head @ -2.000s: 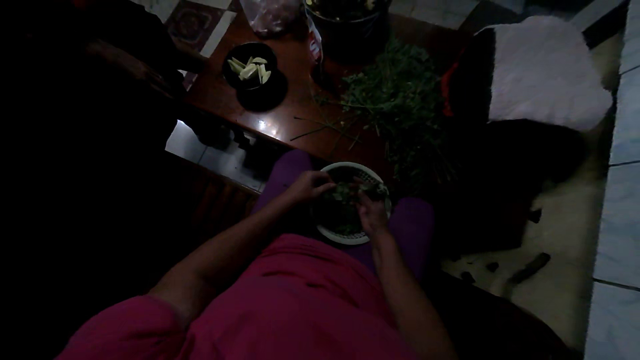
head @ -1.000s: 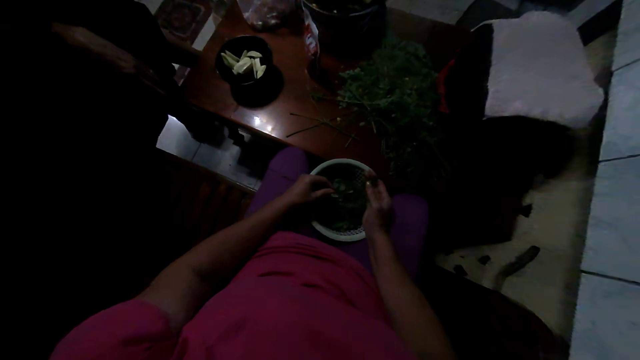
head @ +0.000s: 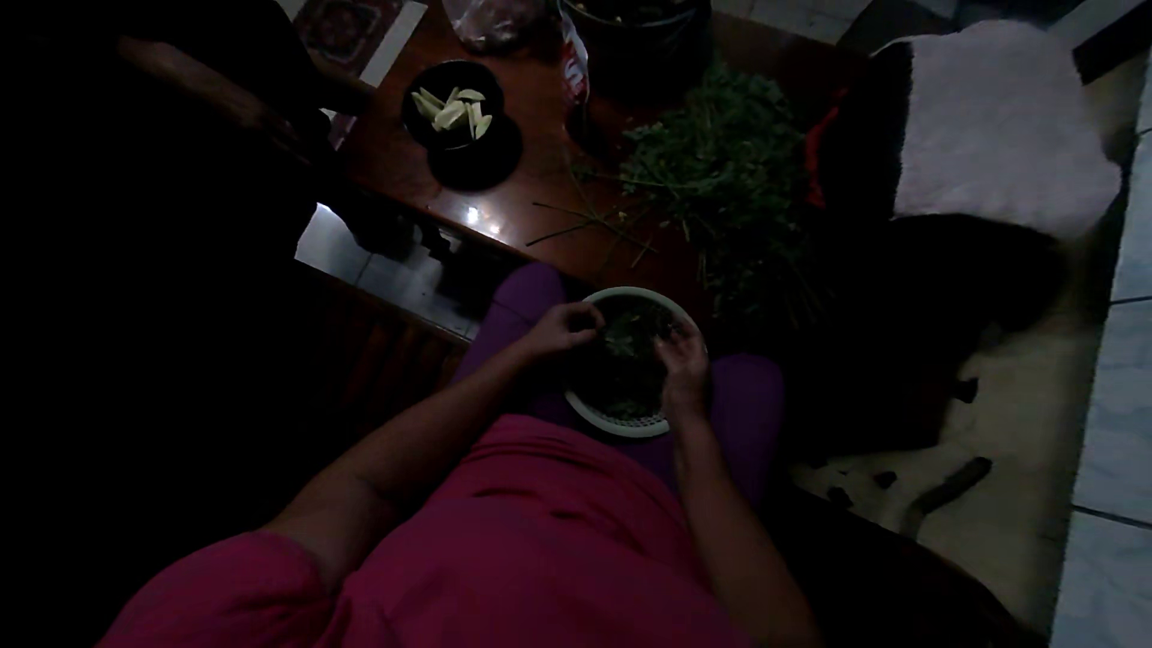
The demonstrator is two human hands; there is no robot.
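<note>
A pale round plastic colander (head: pixel 630 430) rests on my lap between my thighs, with loose green leaves (head: pixel 623 340) inside. My left hand (head: pixel 567 328) is at its left rim, thumb and fingertips brought near each other; the dim light hides whether a bit of leaf is between them. Over the right side of the colander is my right hand (head: pixel 682 360), fingers bent among the leaves; whether it holds any cannot be told. Beyond the colander, a large heap of leafy green stems (head: pixel 729 162) lies on the wooden table, with a few bare stalks (head: pixel 589 225) at its left.
A dark bowl (head: pixel 497 90) of pale cut wedges stands on the table. Behind are a clear plastic bag (head: pixel 495 22) and a dark pot or bucket (head: pixel 639 45). A pale cloth (head: pixel 999 126) is at the right. Another person's arm (head: pixel 193 85) shows at upper left.
My right hand has shifted from above the middle of the leaves toward the colander's right side, its fingers spreading since the earliest frame. The left hand stays near the left rim.
</note>
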